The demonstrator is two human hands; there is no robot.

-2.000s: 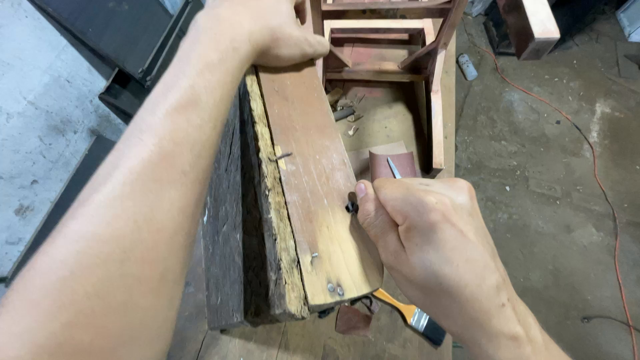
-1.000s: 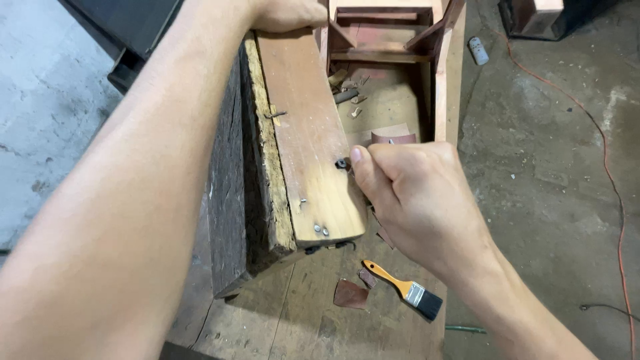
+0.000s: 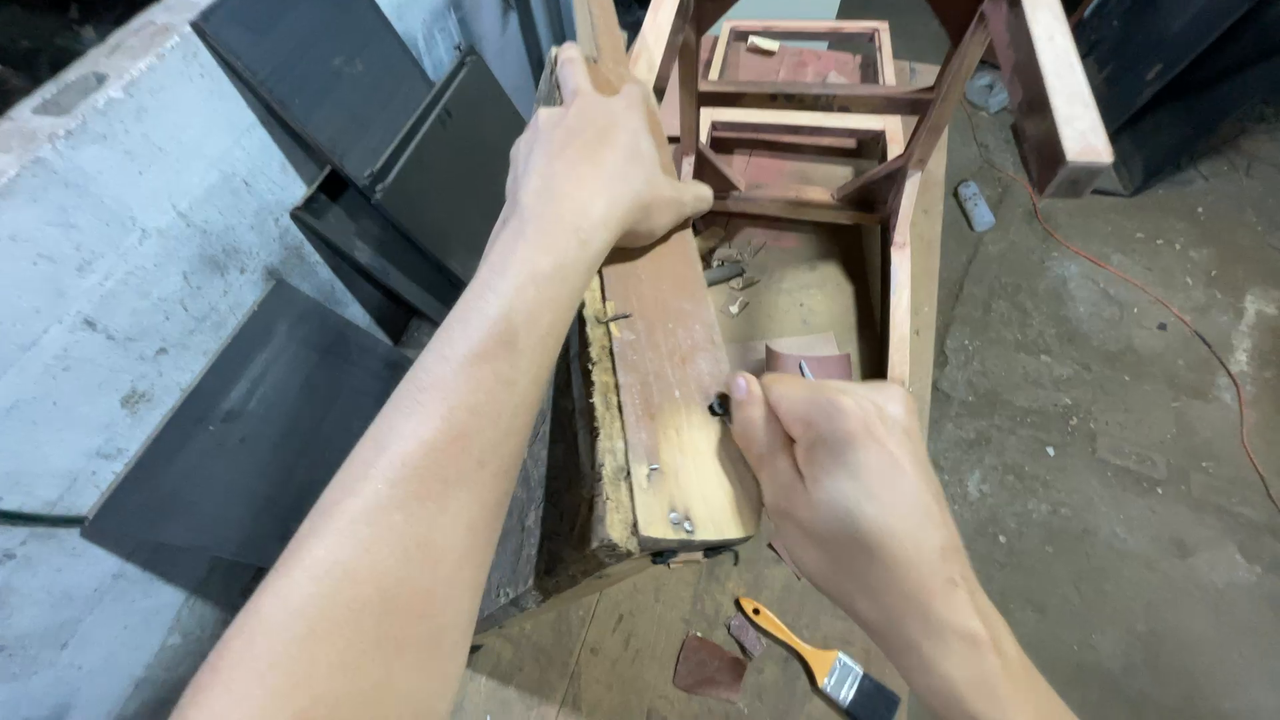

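Note:
My left hand (image 3: pixel 615 165) lies over the upper part of a long wooden board (image 3: pixel 665 350), thumb out to the right, pressing or gripping it; its underside is hidden. Several nails stick out of the board, with one bent nail (image 3: pixel 615 317) at its left edge. My right hand (image 3: pixel 840 470) is closed in a fist at the board's right edge, around a small tool mostly hidden by the fingers. The tool's dark end (image 3: pixel 719 406) shows by the thumb, and a thin metal tip (image 3: pixel 806 370) shows above the fist.
A rough timber block (image 3: pixel 610 470) runs along the board's left side. Wooden frames (image 3: pixel 900 260) stand beyond. A paintbrush (image 3: pixel 790 640) and sandpaper pieces (image 3: pixel 708 667) lie at the near side. Dark panels (image 3: pixel 250 430) are at the left, and an orange cord (image 3: pixel 1130 275) crosses the floor.
The view has shifted, showing more of the left side and the frames. Both hands stay at the board, the right fist still by its right edge.

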